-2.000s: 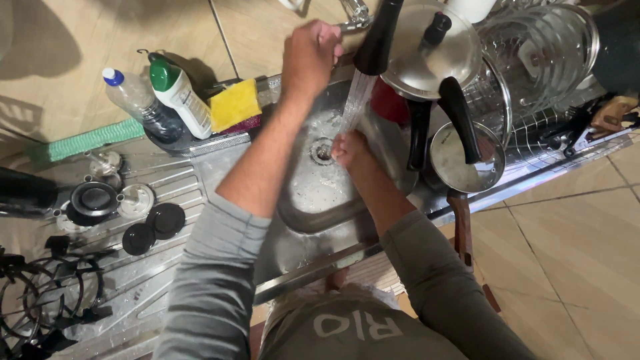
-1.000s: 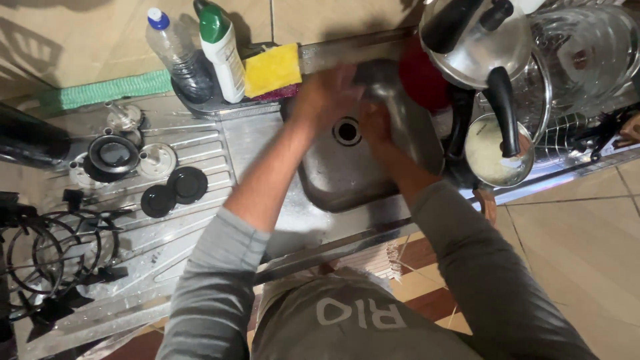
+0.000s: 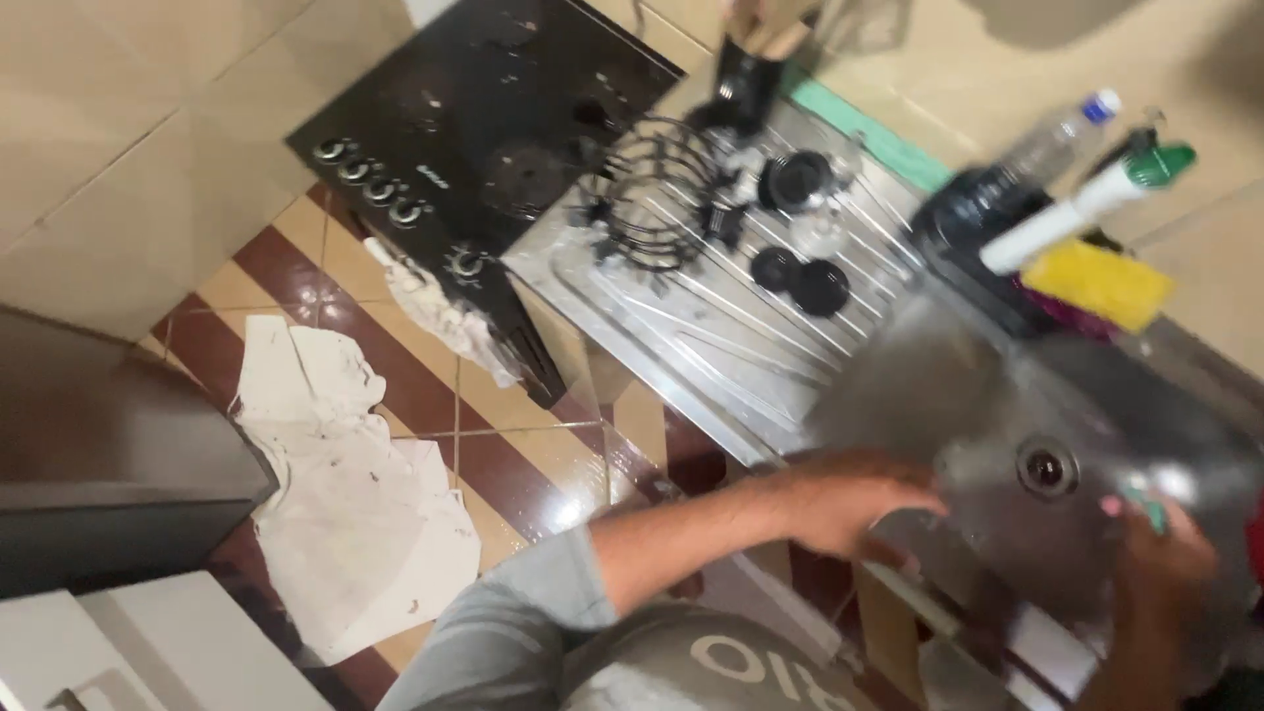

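My left hand point(image 3: 869, 509) is over the front edge of the steel sink basin point(image 3: 973, 425), fingers apart, with nothing visible in it. My right hand point(image 3: 1165, 553) is at the right side of the basin, its fingers bent. A small green and pink patch shows at its fingertips; blur hides whether this is a held object. Between the hands lies the round drain point(image 3: 1047, 468). Behind the basin, a yellow sponge point(image 3: 1101, 284) lies beside a white bottle with a green cap point(image 3: 1086, 212) and a clear bottle with a blue cap point(image 3: 1057, 138).
Black burner grates point(image 3: 660, 197), burner caps point(image 3: 818, 287) and burner parts point(image 3: 798, 181) rest on the ribbed drainboard point(image 3: 721, 336). A black cooktop point(image 3: 494, 109) adjoins it. A black utensil holder point(image 3: 748, 84) stands behind. A stained white cloth point(image 3: 355, 504) lies on the tiled floor.
The view has swung left, bringing in the cooktop and floor cloth. My hands, close together over the basin one second ago, are now farther apart, the left at the front edge.
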